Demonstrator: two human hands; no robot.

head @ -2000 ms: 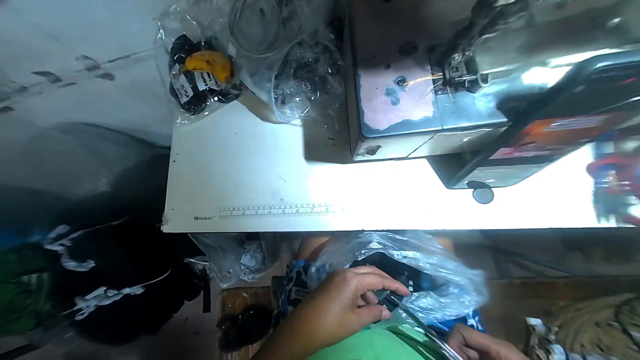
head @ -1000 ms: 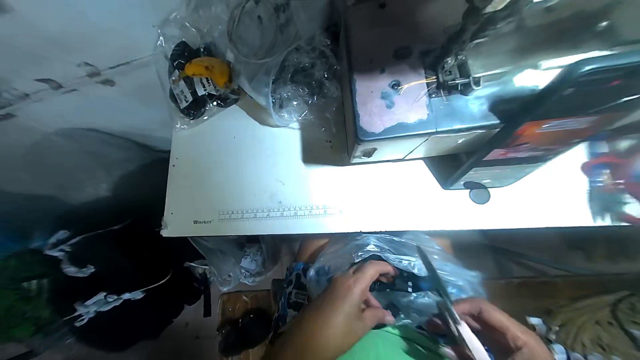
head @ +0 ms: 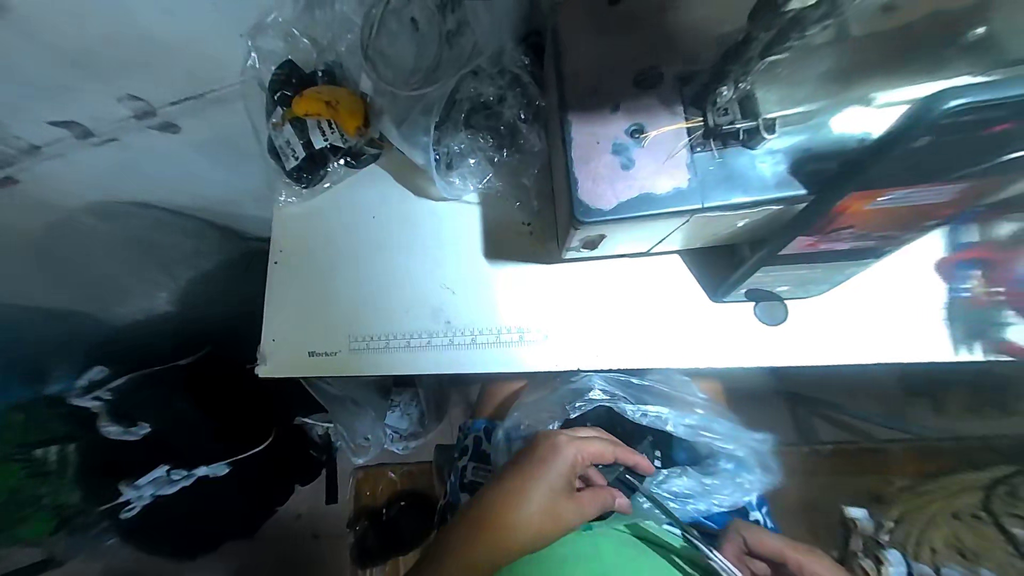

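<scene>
Below the table edge, my left hand (head: pixel 560 484) pinches a small dark piece (head: pixel 616 478), seemingly fabric, between thumb and fingers. At the bottom, my right hand (head: pixel 772 552) is partly cut off by the frame and holds metal scissors (head: pixel 680 524), whose blades point up and left to the dark piece. Whether the blades touch it is not clear. Behind both hands a clear plastic bag (head: pixel 720 464) with black items (head: pixel 612 424) in it lies on my lap. Green cloth (head: pixel 592 554) shows beneath my hands.
A sewing machine (head: pixel 632 184) stands on the white table (head: pixel 384 272), which bears a printed ruler scale (head: pixel 448 340). A bag with black pieces and a yellow object (head: pixel 330 108) lies at its back left corner, beside a plastic container (head: pixel 448 128). Black material (head: pixel 208 464) is piled at left.
The scissors' blades pointed up over the bag one second ago; now they are lower and reach toward my left hand. My right hand has moved down. My left hand still pinches the dark piece.
</scene>
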